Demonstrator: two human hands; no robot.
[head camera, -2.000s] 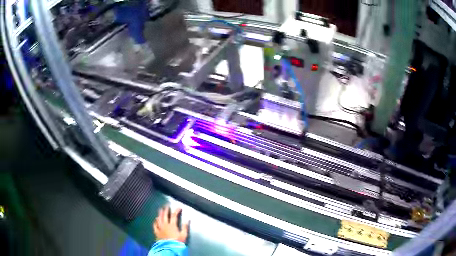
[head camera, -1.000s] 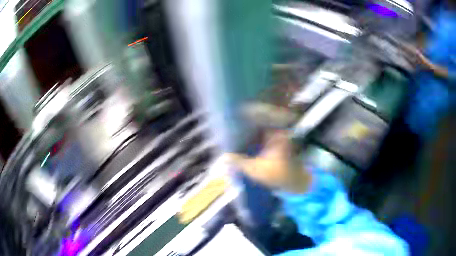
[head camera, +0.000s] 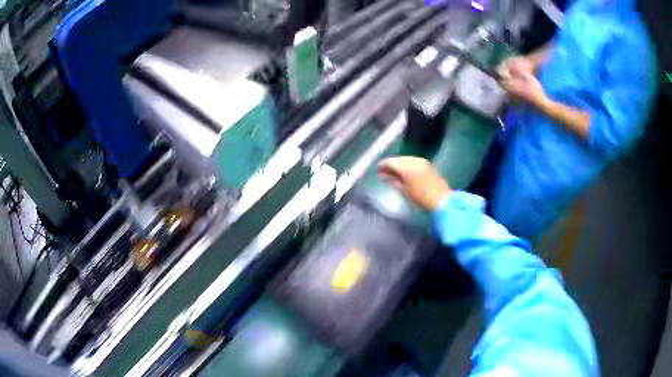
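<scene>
A flat black tray (head camera: 317, 294) lies on the green ledge in the lower middle, with a small yellow card (head camera: 349, 271) on it. My right hand (head camera: 415, 181) reaches in from the lower right in a light-blue sleeve. It is just beyond the tray's far end, above a pale, blurred patch of the ledge. Its fingers look bent, and blur hides whether they hold anything. My left hand is out of the picture.
Another person in a blue smock (head camera: 582, 110) stands at the right, hands (head camera: 522, 82) together by the line. Conveyor rails (head camera: 258, 195) run diagonally left of the tray. A blue-covered actuator (head camera: 110, 81) and a pale block with a teal end plate (head camera: 247, 147) stand over them.
The view has swung right along the line, bringing the black tray to the middle. My right hand now shows beyond the tray. The hand resting on the ledge two seconds ago is out of view.
</scene>
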